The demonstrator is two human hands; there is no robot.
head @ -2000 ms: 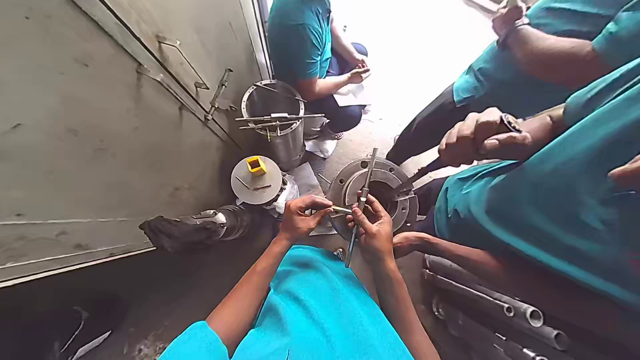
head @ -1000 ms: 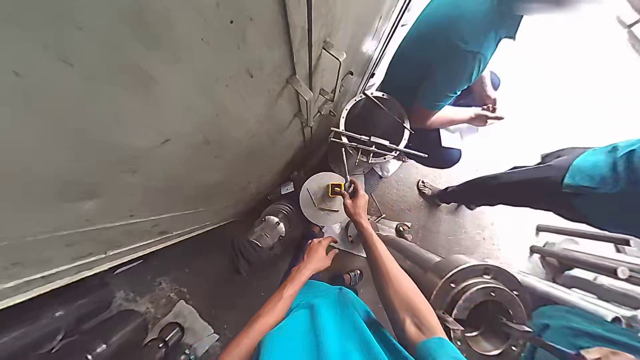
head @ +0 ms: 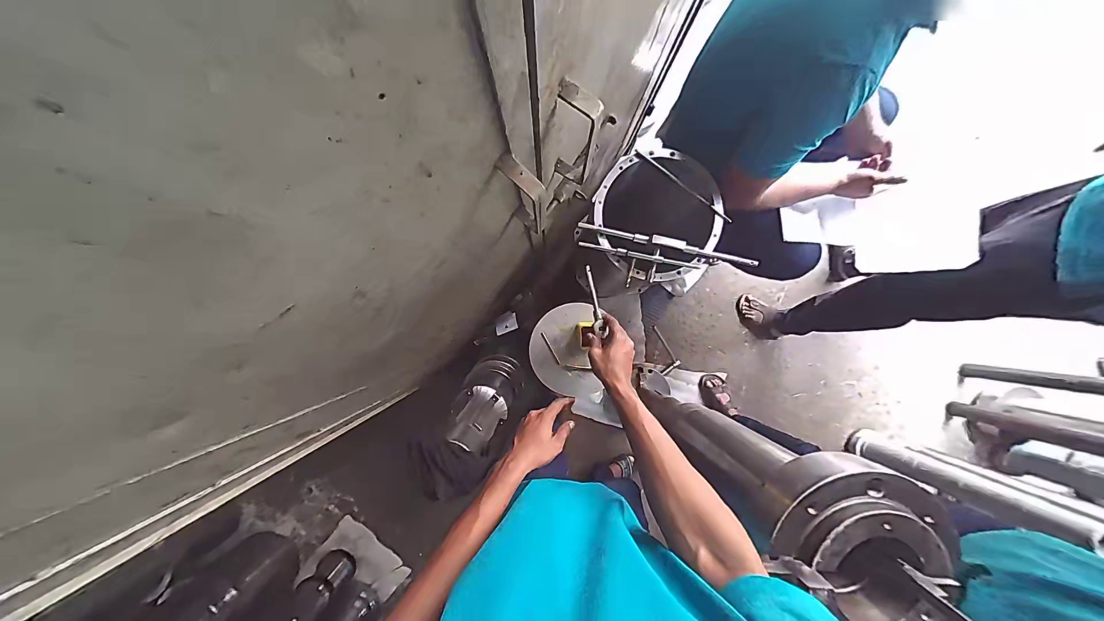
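Note:
My right hand (head: 611, 352) is closed around a thin metal rod (head: 592, 289) with a thicker metal end, above a round pale disc (head: 552, 371). Beside its fingers a yellow block (head: 586, 333) rests on the disc, along with thin rods or strips. My left hand (head: 542, 435) holds nothing, fingers apart, just below the disc's lower edge. Beyond the disc stands a flanged metal cylinder (head: 597, 194), with several threaded-looking rod assemblies (head: 660, 243) lying across its rim.
A large metal panel (head: 259, 216) rises at the left. A long flanged pipe (head: 806, 492) lies at lower right, near metal bars (head: 1035, 379). A ribbed metal part (head: 485, 401) lies left of the disc. One person (head: 785, 78) crouches beyond the cylinder; another person's leg (head: 897, 302) reaches in from the right.
Two seconds ago both hands held thin metal parts together over the flange. The hands have since parted, and the right one is now over the disc with a rod. The view has swung strongly.

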